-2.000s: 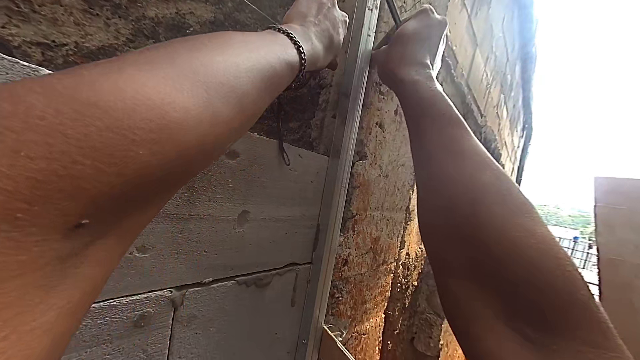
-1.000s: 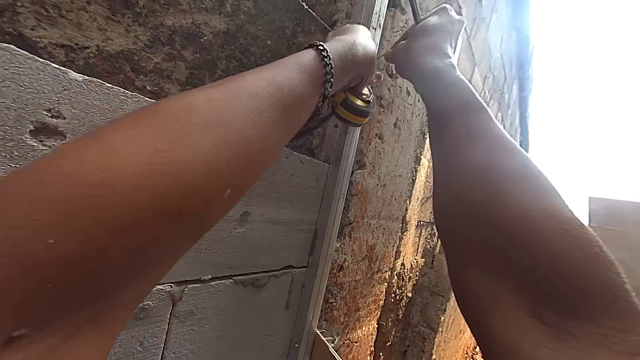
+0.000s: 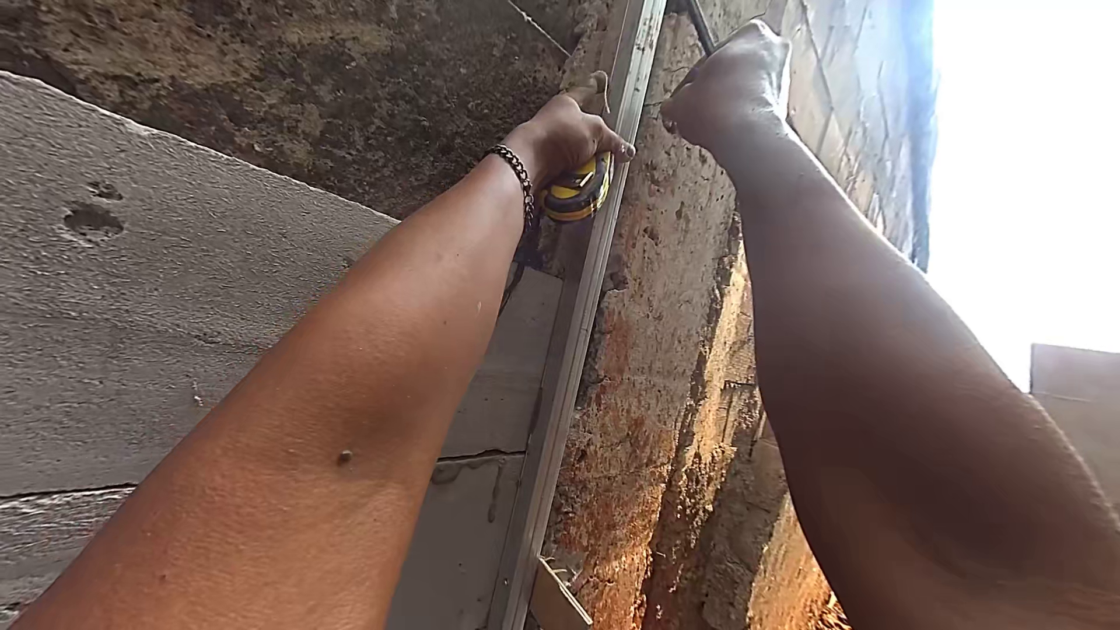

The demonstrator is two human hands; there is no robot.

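Note:
My left hand (image 3: 573,131), with a dark chain bracelet at the wrist, holds a yellow and black tape measure (image 3: 579,190) against the left side of a long metal straightedge (image 3: 560,394). The straightedge stands slightly tilted along the edge of the block wall. To the right of its upper part, my right hand (image 3: 731,87) is closed around a dark thin bar (image 3: 700,26), whose far end is out of view. A thin string (image 3: 535,28) runs above my left hand.
Large grey blocks (image 3: 175,289) form the wall at the left, below a rough dark surface (image 3: 350,96). A rough concrete column (image 3: 647,350) is right of the straightedge. A small wood piece (image 3: 558,599) sticks out low beside it.
The tape measure, unseen two seconds ago, came into view under my left hand, which has since turned, its thumb now at the straightedge. My right hand stays near the upper right of the straightedge.

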